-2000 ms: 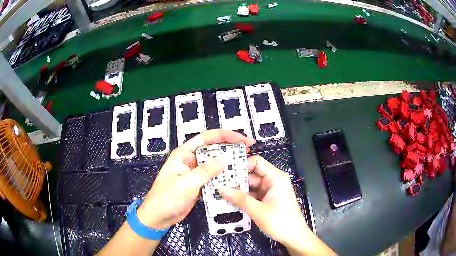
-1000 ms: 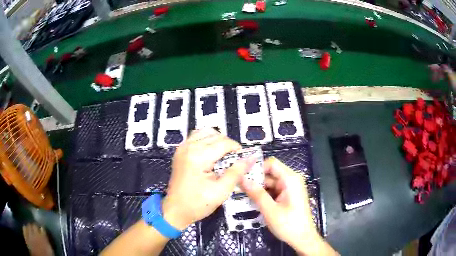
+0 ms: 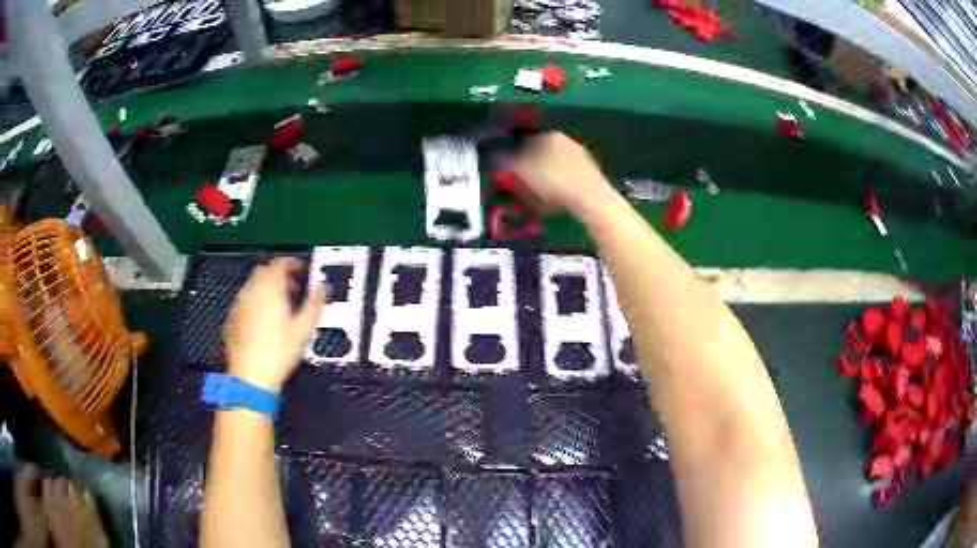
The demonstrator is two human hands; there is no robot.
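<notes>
White phone housings [image 3: 483,310] lie in a row in the far pockets of the black tray [image 3: 429,412]. My left hand [image 3: 262,321], with a blue wristband, is at the left edge of the leftmost housing [image 3: 337,305]. Its thumb and fingers are apart, and the thumb tip overlaps the housing's edge. A white housing with its upper part blurred [image 3: 452,193] lies on the green belt beyond the tray. My right hand [image 3: 552,171] is blurred over the belt, right of that housing, near dark and red bits. What it holds cannot be told.
An orange fan [image 3: 70,332] stands left of the tray beside a grey post [image 3: 102,161]. A pile of red parts [image 3: 911,391] lies at right. Small red and pale parts are scattered on the belt [image 3: 354,209]. Another person's fingers [image 3: 64,514] show at the lower left.
My hands have parted. The housing they held over the tray is gone from there, and one now lies on the belt. My right hand reached forward, my left moved left. My right arm now covers the black phone's place.
</notes>
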